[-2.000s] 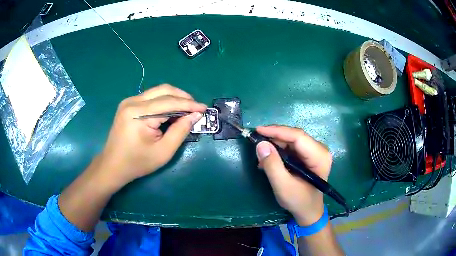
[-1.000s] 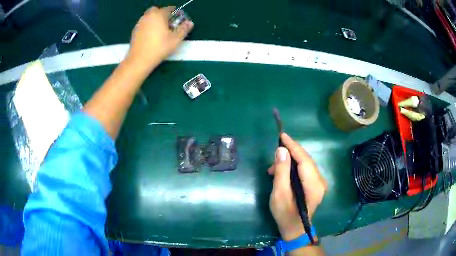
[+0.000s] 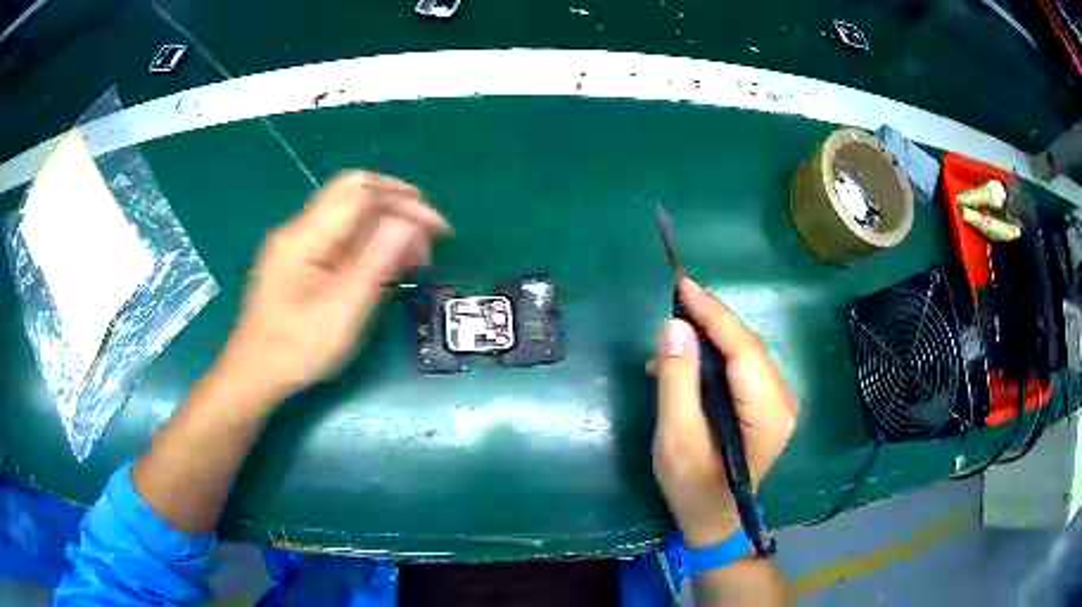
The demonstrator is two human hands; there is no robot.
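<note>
A watch housing with circuit board [image 3: 478,324], pale-rimmed, lies on the dark fixture [image 3: 538,320], over its middle and left part. My left hand [image 3: 338,279] is blurred, just up and left of the fixture. A short piece of the tweezers [image 3: 401,286] shows under its fingers; whether they grip it cannot be told. My right hand [image 3: 724,409] holds the black soldering iron [image 3: 715,409] right of the fixture, its tip pointing up and away from the housing.
Plastic bag with a pale sheet [image 3: 89,249] at left. Thin solder wire [image 3: 285,145] runs from the far side toward my left hand. Tape roll [image 3: 819,208], fume fan [image 3: 911,362] and red tray [image 3: 967,237] at right. Three more housings lie beyond the white strip [image 3: 510,77].
My left hand has come back from the far line, where a housing now lies. The housing from the bench's far part is gone from there; one now sits on the formerly bare fixture.
</note>
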